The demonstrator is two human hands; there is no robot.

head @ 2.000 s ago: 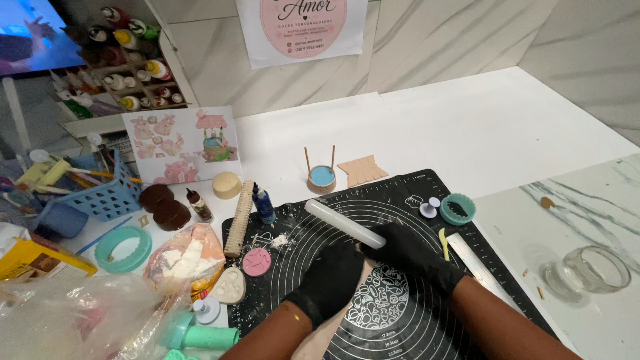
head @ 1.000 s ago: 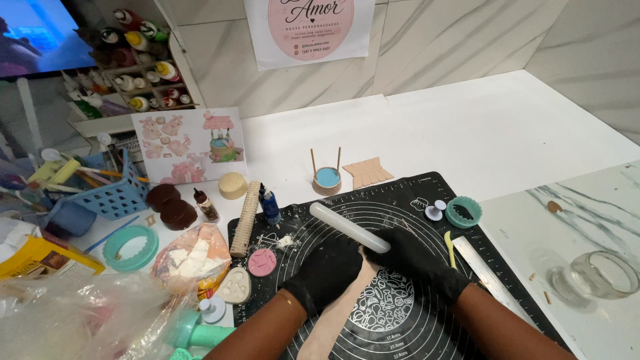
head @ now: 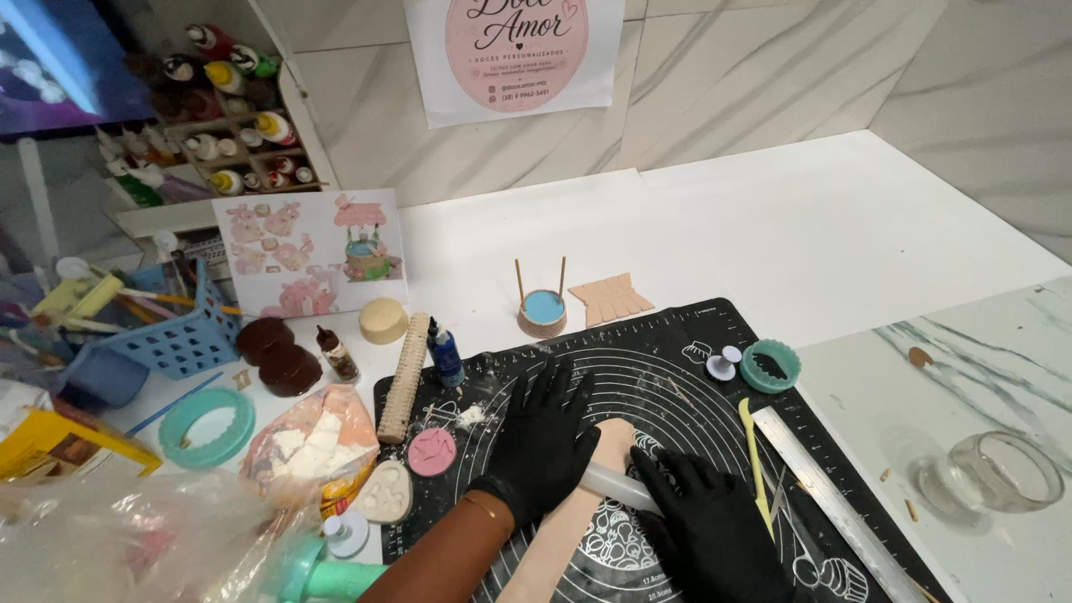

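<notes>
A long flat strip of beige dough (head: 557, 532) lies on the black printed mat (head: 695, 331). Across it rests a translucent white rolling pin (head: 620, 487), partly covered at both ends. My left hand (head: 544, 440), in a black glove, is spread palm down over the pin's left end, fingers pointing away. My right hand (head: 703, 519), also gloved, lies over its right end with the fingers bent. Behind the mat stands a small round well model (head: 541, 313) with a blue top and two upright sticks, beside a scored beige piece (head: 611, 299).
Left are a textured roller (head: 404, 377), a blue bottle (head: 445, 353), a pink disc (head: 431, 452), an open bag of white paste (head: 314, 444) and a blue basket (head: 172, 335). Right are a green cutter (head: 770, 366), a yellow tool (head: 755, 469), a metal ruler (head: 833, 502) and a glass jar (head: 992, 473).
The rolling pin, earlier raised at a slant above the mat, is now down across the dough strip. My left hand has moved forward and opened out flat; more of the strip shows.
</notes>
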